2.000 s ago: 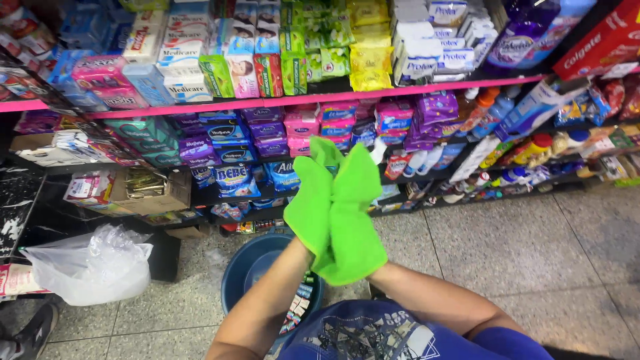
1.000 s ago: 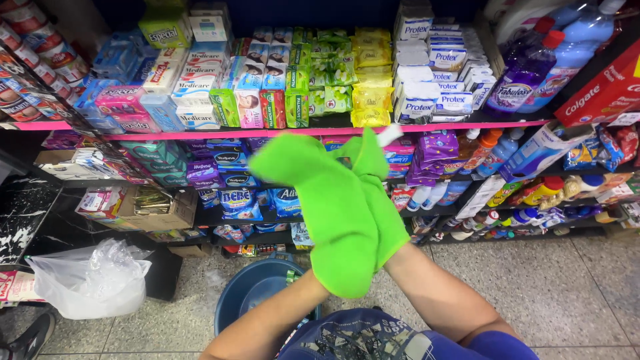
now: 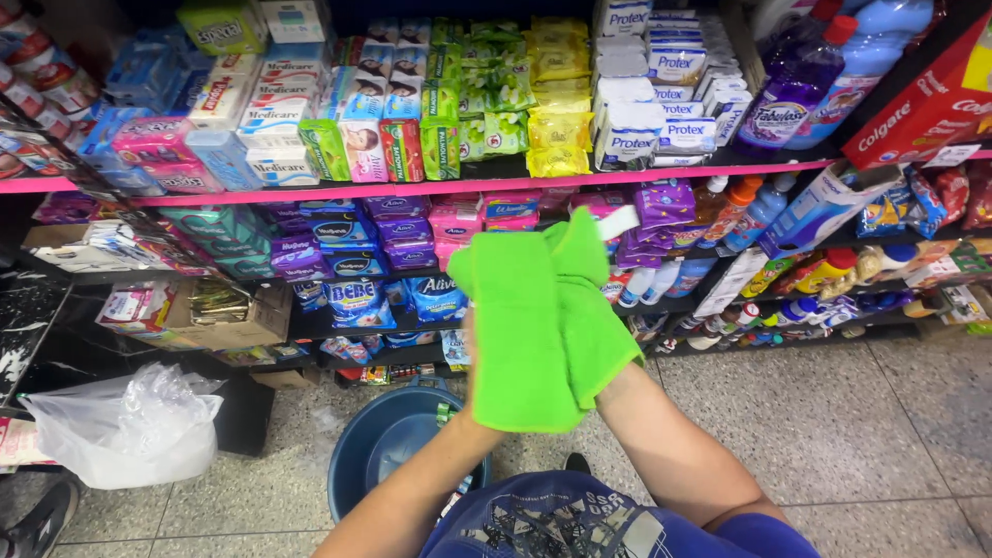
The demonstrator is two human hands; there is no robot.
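A bright green cloth (image 3: 515, 333) with a white tag covers both of my hands, held up in front of the shelves. Only a narrow edge of my left hand (image 3: 468, 349) shows at the cloth's left side; its fingers are hidden. My right hand is wholly under the cloth, with just the wrist and forearm coming out below it. The cloth lies folded over the hands, one part hanging toward the lower right. How the fingers of either hand are set cannot be seen.
Shelves with a pink edge strip (image 3: 372, 188) hold soap packs, pads and purple bottles. A blue plastic tub (image 3: 364, 434) with small packs stands on the floor. A white plastic bag (image 3: 132, 434) is at the left, near an open cardboard box (image 3: 225, 329) and a person's shoe (image 3: 43, 515).
The green cloth has changed shape around my hands; a flap that stuck out to the upper left one second ago is now drawn in. The view has shifted somewhat.
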